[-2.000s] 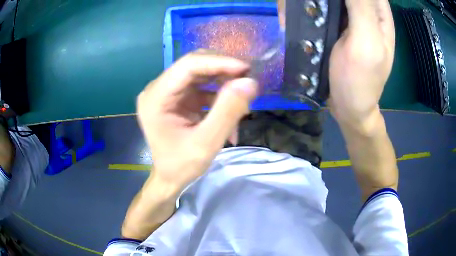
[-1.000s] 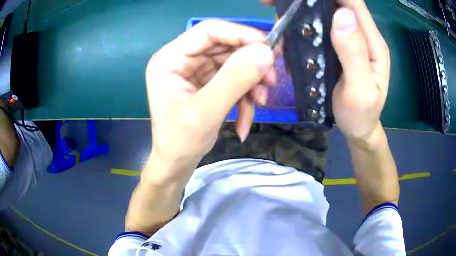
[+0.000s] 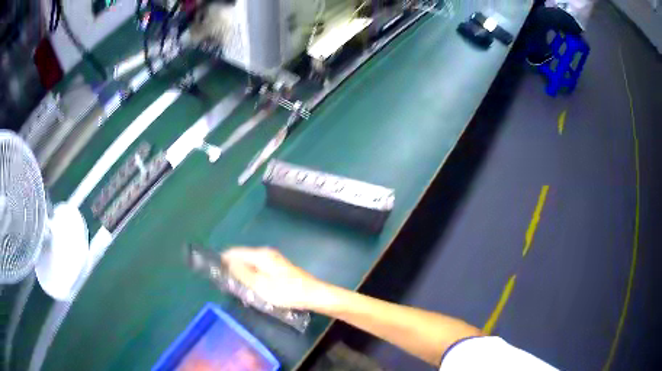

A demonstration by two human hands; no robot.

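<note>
My right hand (image 3: 267, 277) holds a dark fixture bar (image 3: 290, 316) from above, over the green mat. The bar slants from upper left to lower right, just beyond the blue bin, with a row of small blurred parts along it. The blue bin (image 3: 270, 352) is cut off by the bottom edge and holds a copper-coloured speckle. A stack of fixture bars (image 3: 327, 203) stands further along the bench, its top row of parts silvery in the glare. My left hand is out of the picture. No tweezers can be made out.
A white fan (image 3: 64, 250) stands at the left. Two more bars (image 3: 134, 190) lie near rails at the left. A white-grey machine (image 3: 265, 32) is at the back. Dark objects (image 3: 475, 30) lie at the bench's far end. A blue stool (image 3: 566, 61) stands on the floor.
The view has swung to the right along the bench. The bar is now lower, beyond the bin, with my right hand over it. My left hand and the tweezers have left the picture.
</note>
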